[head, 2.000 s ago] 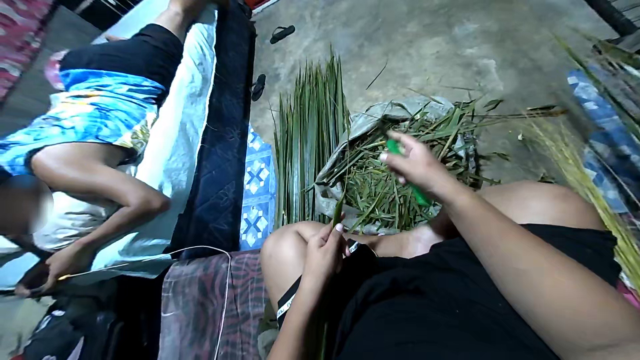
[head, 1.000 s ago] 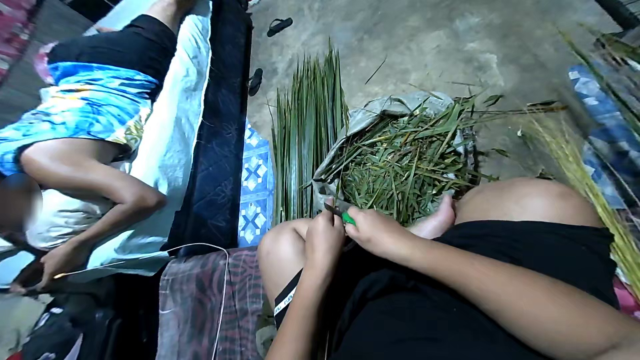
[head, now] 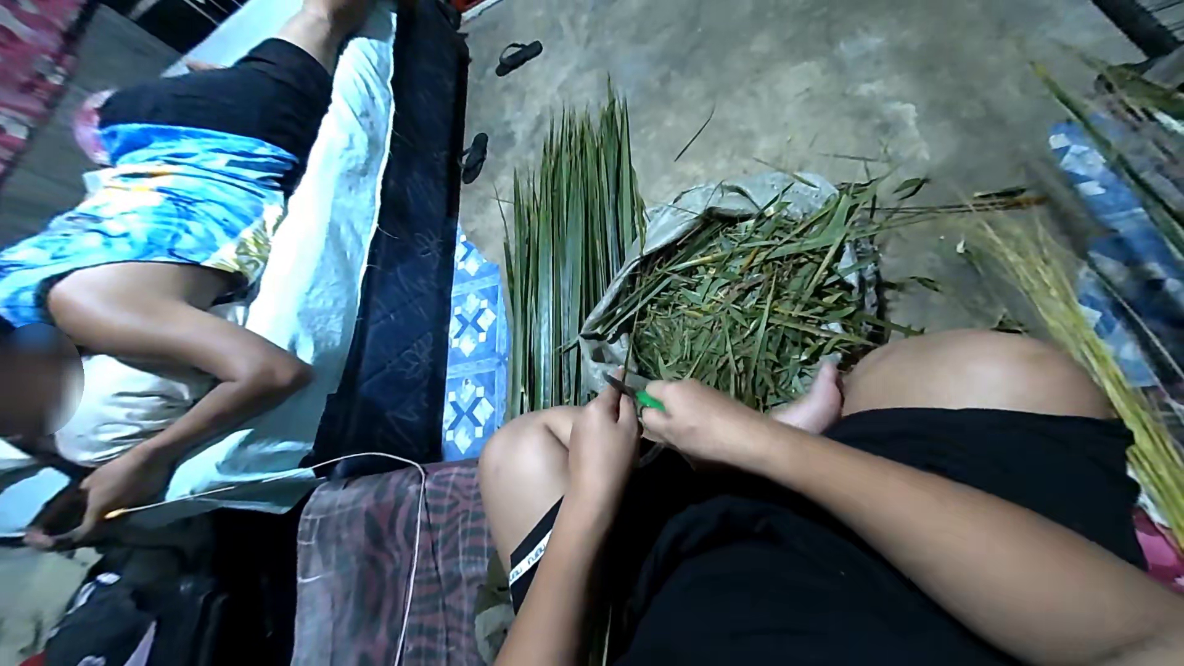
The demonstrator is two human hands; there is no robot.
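Observation:
My right hand (head: 692, 418) is closed around the green handle of a small knife (head: 649, 400). Its dark blade lies against the fingertips of my left hand (head: 603, 435), which pinch a thin leaf strip (head: 630, 356). The two hands meet above my lap, close together. Just beyond them a grey sack (head: 606, 314) lies spread, heaped with green leaf scraps (head: 740, 305). To its left lies a bundle of long green palm leaves (head: 573, 240), side by side. The lower part of the strip is hidden by my left hand and the dark clothing.
A person (head: 176, 203) lies on a bed with a pale sheet (head: 319, 268) at the left, holding a device with a white cable (head: 416, 518). Sandals (head: 518, 57) rest on the concrete floor. Pale stalks (head: 1064, 314) lie at the right, and a patterned cloth (head: 370, 564) is beside my knee.
My right hand was raised over the leaf scraps with the green-handled knife two seconds ago. It has come down to my left hand, and the blade now meets the fingertips there.

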